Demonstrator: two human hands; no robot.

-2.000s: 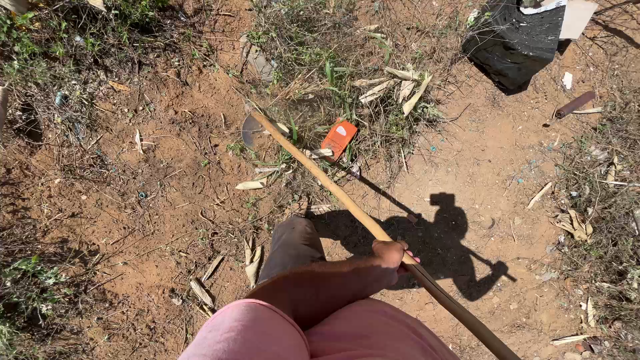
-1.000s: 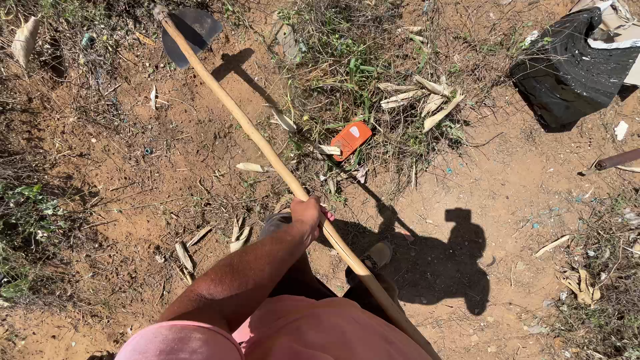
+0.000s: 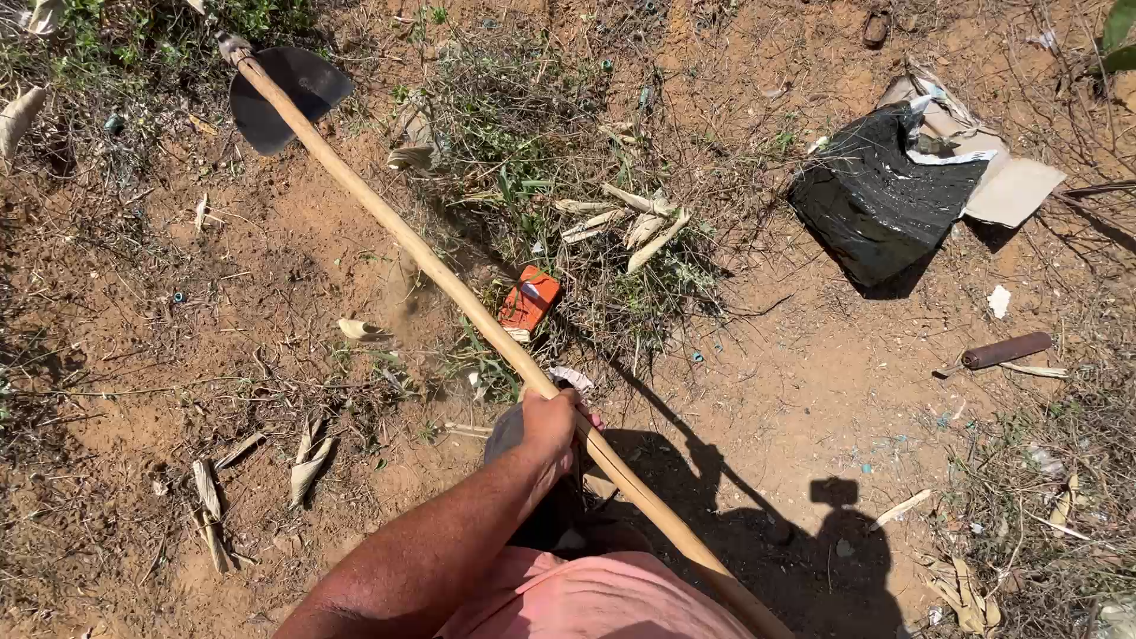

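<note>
My left hand (image 3: 552,424) is closed around the long wooden handle of a hoe (image 3: 399,226) near the middle of the view. The handle slants from the upper left to the bottom right edge. At its upper left end is the dark, wide hoe blade (image 3: 315,84), seen over soil and green weeds. An orange packet (image 3: 530,300) lies among weeds (image 3: 510,191), close beside the handle in this view. My right hand is out of view, as is the lower end of the handle.
Dry corn husks (image 3: 657,226) lie on the weeds, and more husks (image 3: 306,466) on the soil at lower left. A torn black plastic sheet with cardboard (image 3: 887,191) is at upper right. Below it lies a rusty brown cylindrical piece (image 3: 1007,351).
The hoe blade has moved from beside the orange packet to the upper left, with my left hand still on the handle. Some dust now shows left of the packet.
</note>
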